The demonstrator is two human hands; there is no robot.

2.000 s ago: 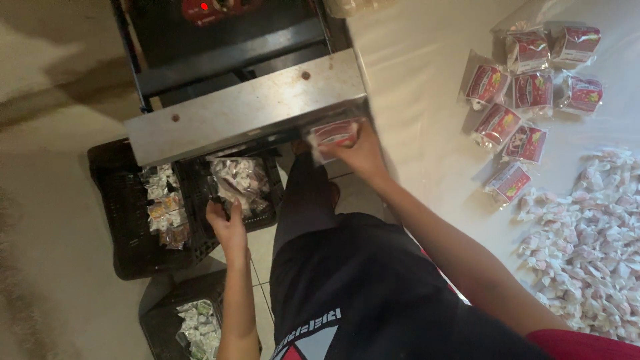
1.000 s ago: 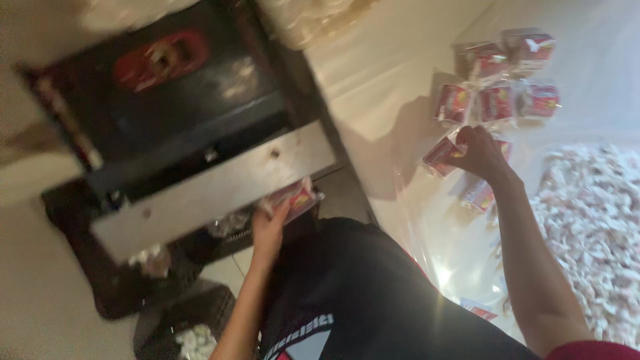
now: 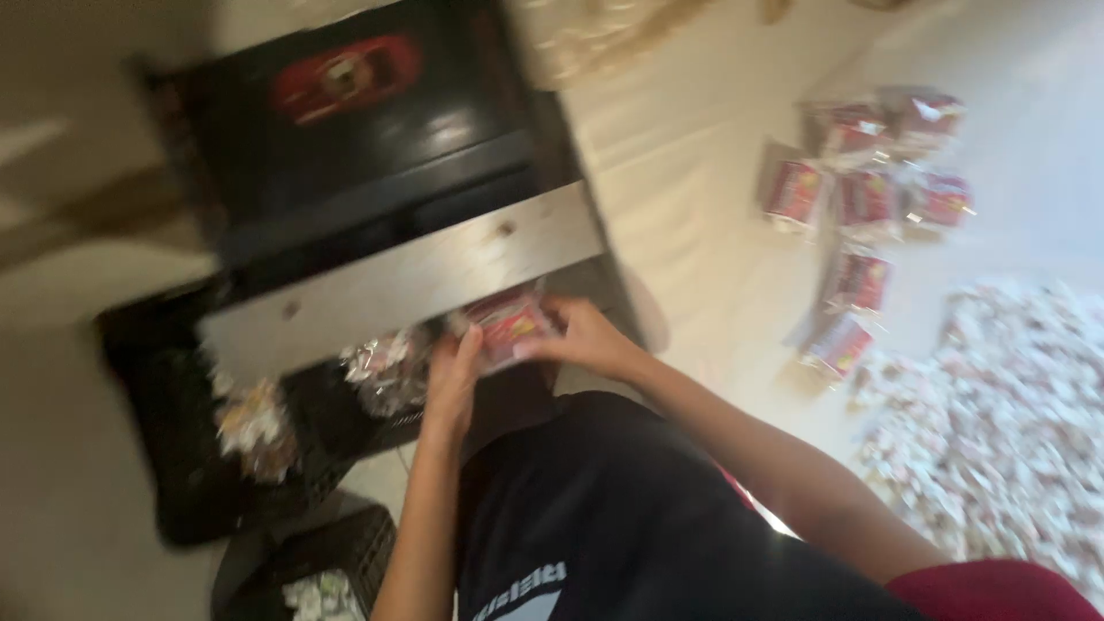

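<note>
Both my hands are on a clear plastic packet with a red label (image 3: 511, 324), just below the metal bar (image 3: 405, 280) of a black machine. My left hand (image 3: 454, 371) grips its left edge, thumb on top. At its right end, my right hand (image 3: 586, 336) holds it between thumb and fingers. Several similar packets (image 3: 867, 200) lie on the white-covered table to the right. Beside them is a large pile of small white wrapped pieces (image 3: 1009, 423). Motion blur hides finer detail of the packet.
The black machine (image 3: 345, 155) with a red panel stands at upper left. Under its bar are black plastic crates (image 3: 138, 379) holding clear packets (image 3: 388, 366) and wrapped pieces (image 3: 259, 427). A further black crate (image 3: 375, 535) with whitish-green items sits at lower left.
My right hand has come left from the packets on the table to the bar, where it now holds a packet together with my left hand. One packet fewer lies in the table group.
</note>
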